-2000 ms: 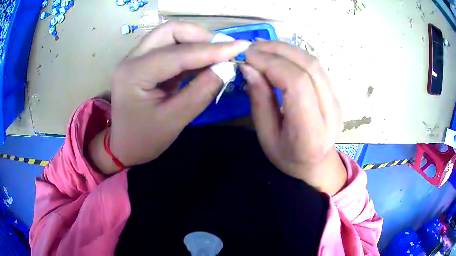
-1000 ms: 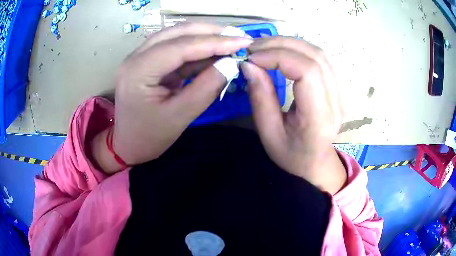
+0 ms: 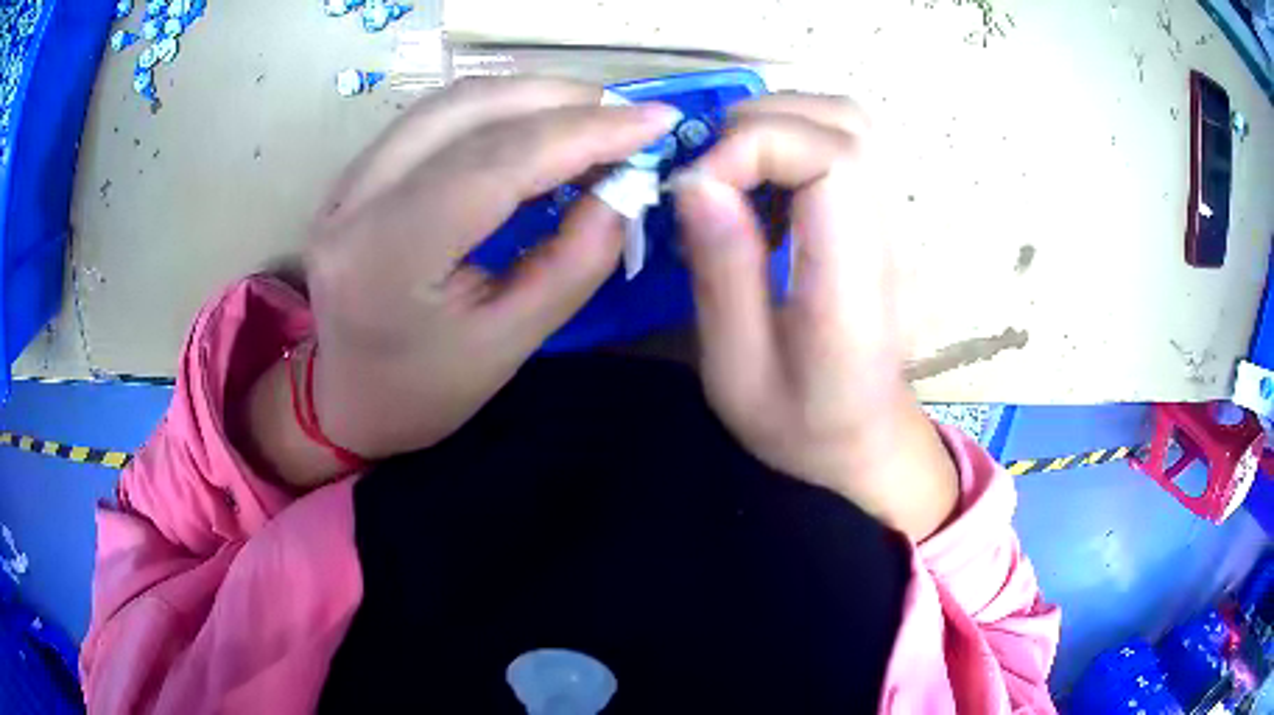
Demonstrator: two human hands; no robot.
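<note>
My left hand [image 3: 433,266], with white tape [image 3: 632,196] on the thumb and a loose tail hanging down, pinches a small blue-white component [image 3: 660,151] between thumb and forefinger. My right hand [image 3: 810,293] is blurred. Its thumb and forefinger are beside the component; whether they pinch a thin piece cannot be told. Both hands are over a small blue plastic tray [image 3: 615,324], which they partly cover. Some small round-faced components [image 3: 692,133] show inside it.
A large blue bin [image 3: 42,182] of small pieces stands at the far left. Loose blue-white components [image 3: 165,49] lie at the upper left on the tan cardboard [image 3: 210,196]. Dark slivers lie at the upper right. A phone [image 3: 1209,171] is at the far right, a red stool [image 3: 1204,454] beyond.
The right thumb and forefinger have drawn slightly apart and shifted at the component. The left hand has moved slightly left and still holds the component.
</note>
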